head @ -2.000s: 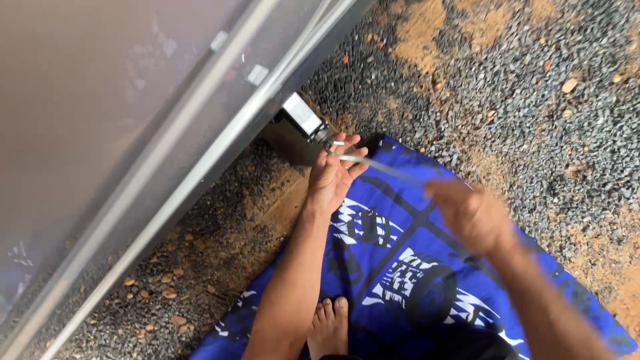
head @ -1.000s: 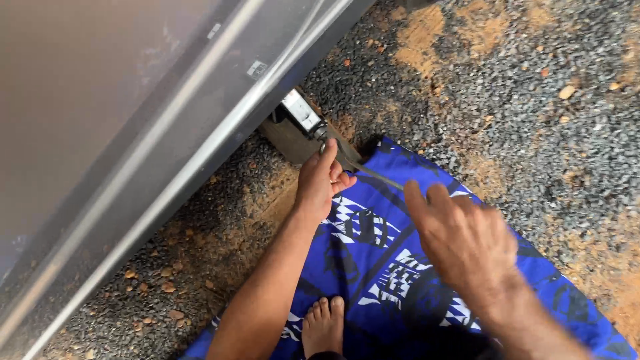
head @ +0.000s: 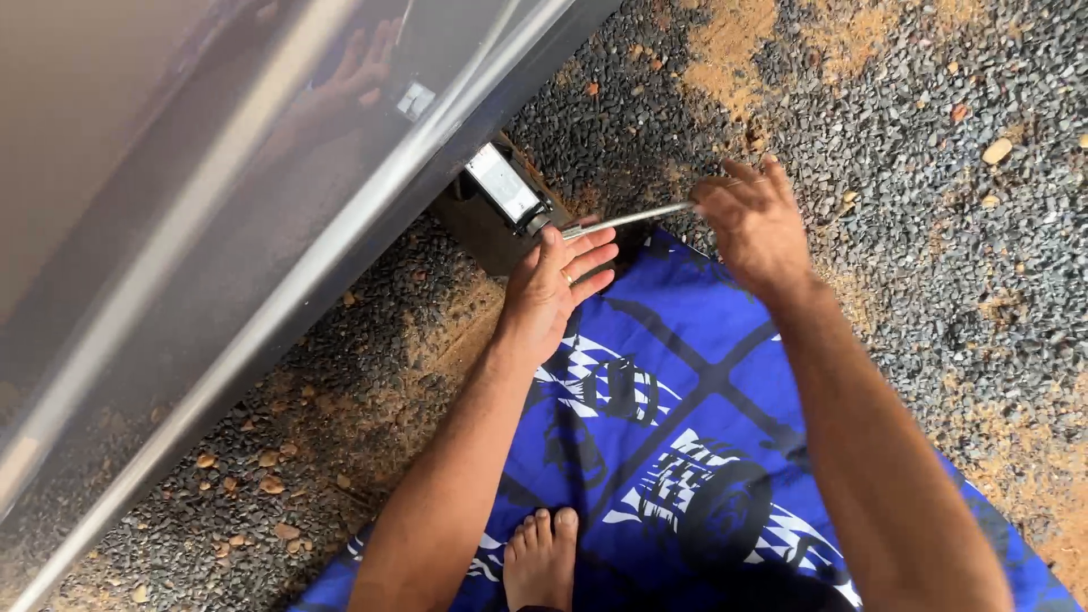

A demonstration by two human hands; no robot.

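Note:
A jack [head: 507, 185] with a pale label on its black and metal body stands under the lower edge of the car [head: 280, 306]. A metal crank rod [head: 639, 215] runs from the jack's end toward the right. My left hand [head: 552, 289], with a ring on one finger, is at the jack end of the rod; its thumb and index finger are around the joint, and the other fingers are spread. My right hand [head: 752, 225] has the rod's outer end at its bent fingers and thumb. The exact contact at the joint is partly hidden by my left thumb.
Beneath the jack is a flat brownish block or board [head: 484, 238]. A blue patterned cloth [head: 680, 340] lies over the ground, with my bare foot [head: 544, 557] on it. Dark gravel [head: 926, 195] mixed with sandy soil surrounds it. The car's panel slants across the upper left.
My right hand has moved up and away from the cloth, and the rod's outer end has risen with it. My left hand stays at the joint, its fingers more spread than a second ago.

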